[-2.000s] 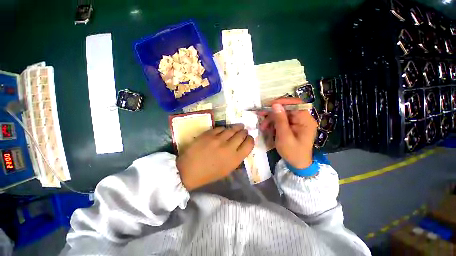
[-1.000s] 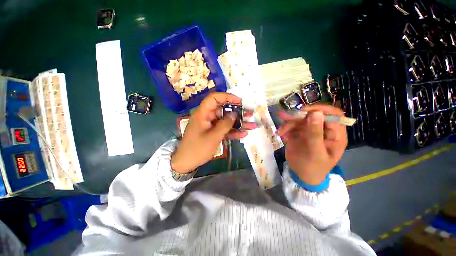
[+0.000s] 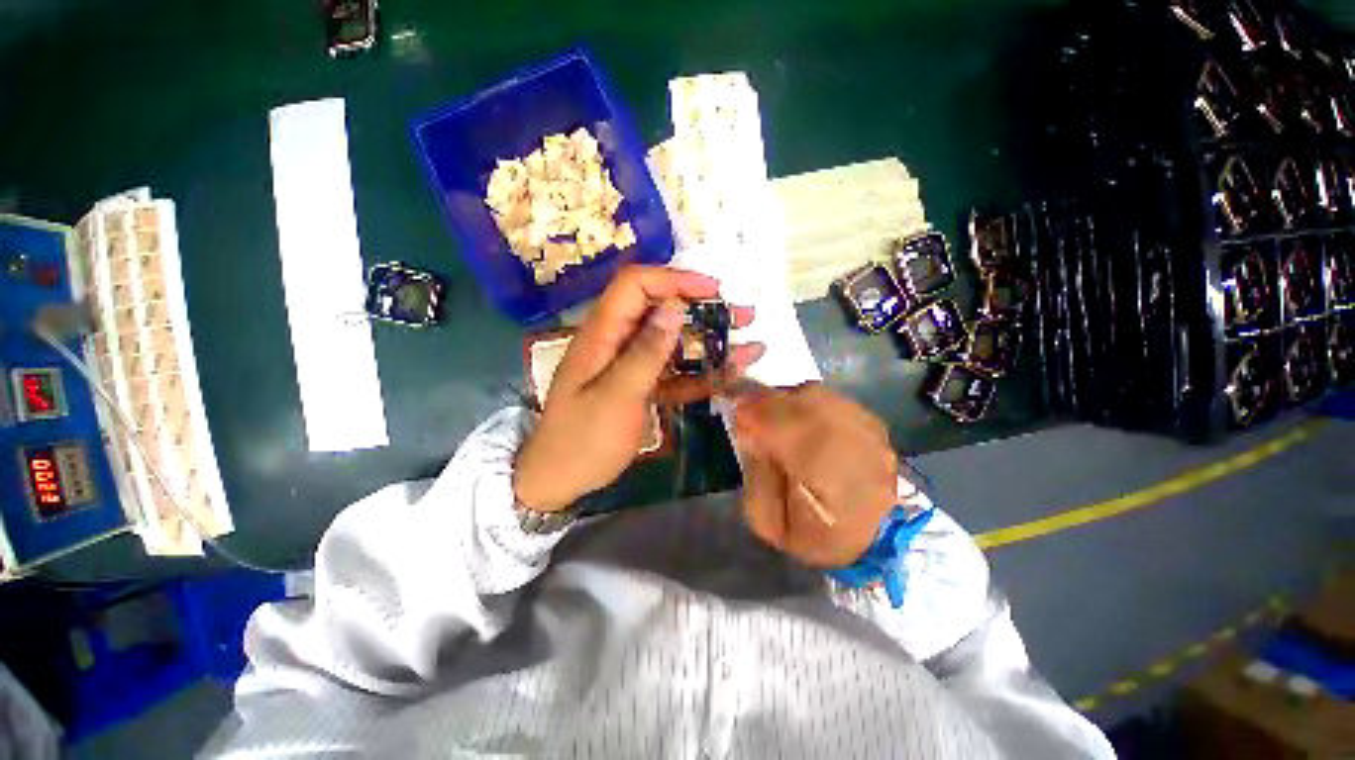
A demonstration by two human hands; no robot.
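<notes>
My left hand (image 3: pixel 602 394) holds a small dark watch case (image 3: pixel 700 339) with a shiny rim between thumb and fingers. A small tan patch shows inside the case. My right hand (image 3: pixel 817 468) is just right of and below the case, holding the tweezers (image 3: pixel 816 503), of which only a pale part shows; their tip is hidden or blurred near the case. The white adhesive sticker sheet (image 3: pixel 716 164) lies behind both hands, its lower part covered. The pad with the red-brown border (image 3: pixel 548 361) is mostly hidden under my left hand.
A blue bin (image 3: pixel 446 178) holds loose tan pieces. A blank white strip (image 3: pixel 330 282), a single case (image 3: pixel 404 294) and a blue-white box (image 3: pixel 75 530) with red displays are at left. Cream sheets (image 3: pixel 855 215), several cases (image 3: pixel 933 328) and black trays (image 3: pixel 1115 297) are at right.
My left hand left the sticker sheet and took hold of a case. My right hand, with the tweezers, moved out right, then back in beside the case.
</notes>
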